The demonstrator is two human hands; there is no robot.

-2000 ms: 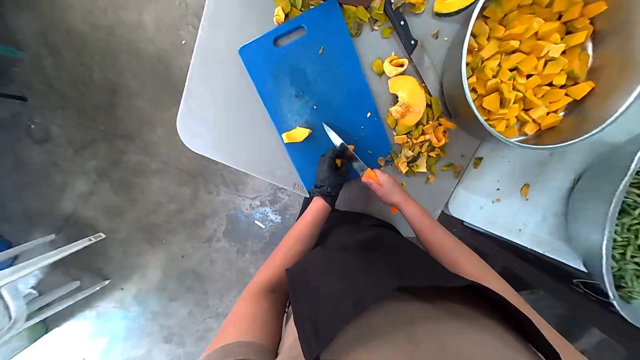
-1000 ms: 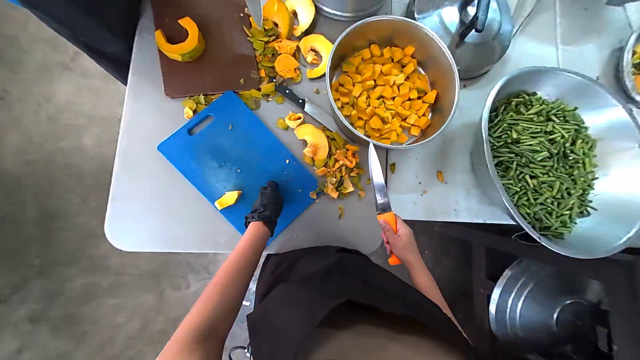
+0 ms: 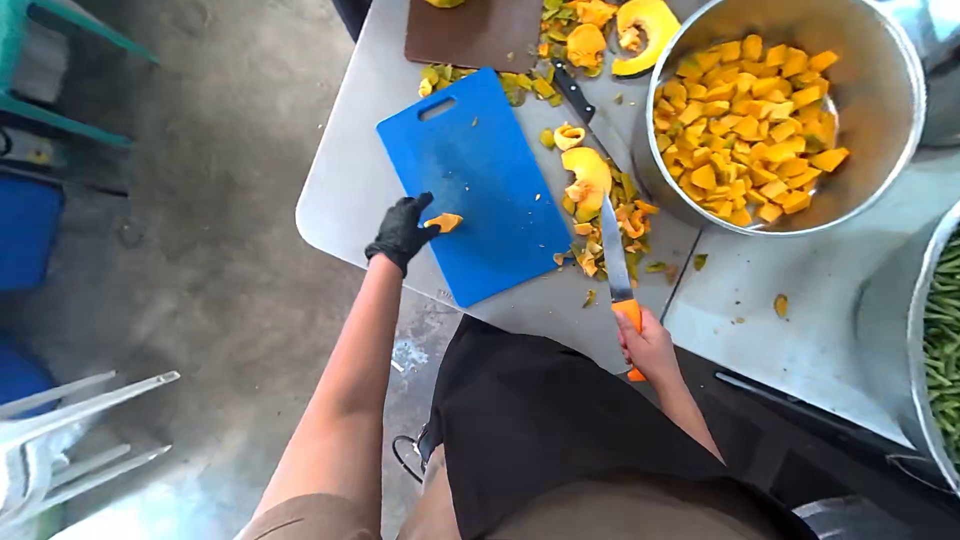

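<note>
My left hand [image 3: 405, 231], in a black glove, is at the left edge of a blue cutting board [image 3: 499, 195], its thumb and fingers spread around a small squash piece [image 3: 444, 222]; a firm hold on it does not show. Bare, my right hand [image 3: 646, 346] grips the orange handle of a kitchen knife [image 3: 615, 251], right of the board, blade pointing away from me. The blade tip lies by a curved squash slice [image 3: 588, 171] among peelings [image 3: 628, 221]. Cut orange squash chunks [image 3: 750, 124] partly fill a large metal pot [image 3: 904, 97] at the upper right.
A black-handled knife [image 3: 576, 94] lies between board and pot. Behind are a brown cutting board [image 3: 480, 34] and another squash slice [image 3: 651, 34]. A metal basin [image 3: 919, 322] of cut green beans [image 3: 943, 360] stands at the right. A white plastic chair [image 3: 82, 427] is on the floor at lower left.
My left hand has moved from the lower part of the blue board to the squash piece at its left edge. The knife, over the board two seconds ago, is now right of it. The view has shifted.
</note>
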